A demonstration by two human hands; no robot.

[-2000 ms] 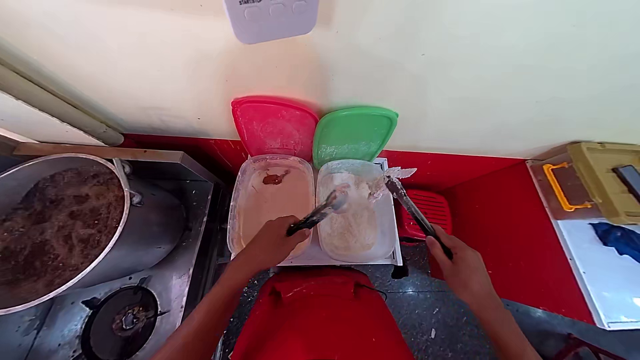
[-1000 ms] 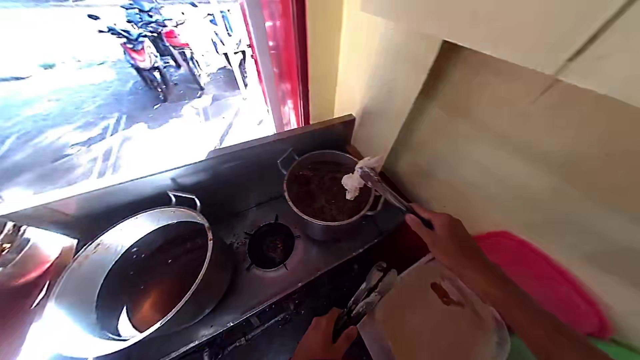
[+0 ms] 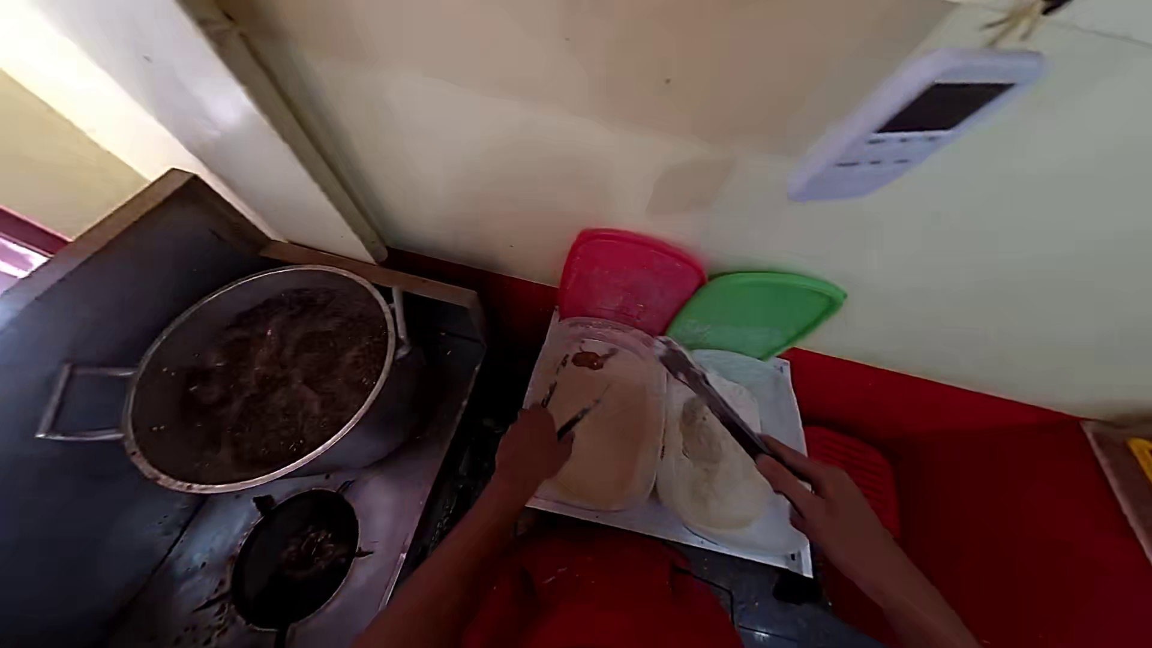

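Note:
My left hand (image 3: 533, 450) is closed on a pair of tongs (image 3: 576, 419), whose spread arms reach over a plastic tub of light brown batter (image 3: 605, 468) with a dark reddish-brown piece (image 3: 589, 360) near its far end. In my right hand (image 3: 814, 495) is a second pair of tongs (image 3: 720, 407), its tips coated white, slanting over a tub of white powder or flour (image 3: 720, 490) towards the rim between the two tubs. Nothing can be made out between the tips of either pair.
At left a large metal pot of dark bubbling liquid (image 3: 279, 387) stands on the stove, behind a burner (image 3: 297, 558). A pink lid (image 3: 625, 281) and a green lid (image 3: 756, 310) lean on the wall behind the tubs. A white remote control or controller (image 3: 918, 121) hangs above.
The view has swung back from the pots to the tubs. A second ago the right tongs held a white-coated piece over the smaller pot; their tips are now above the tubs without it.

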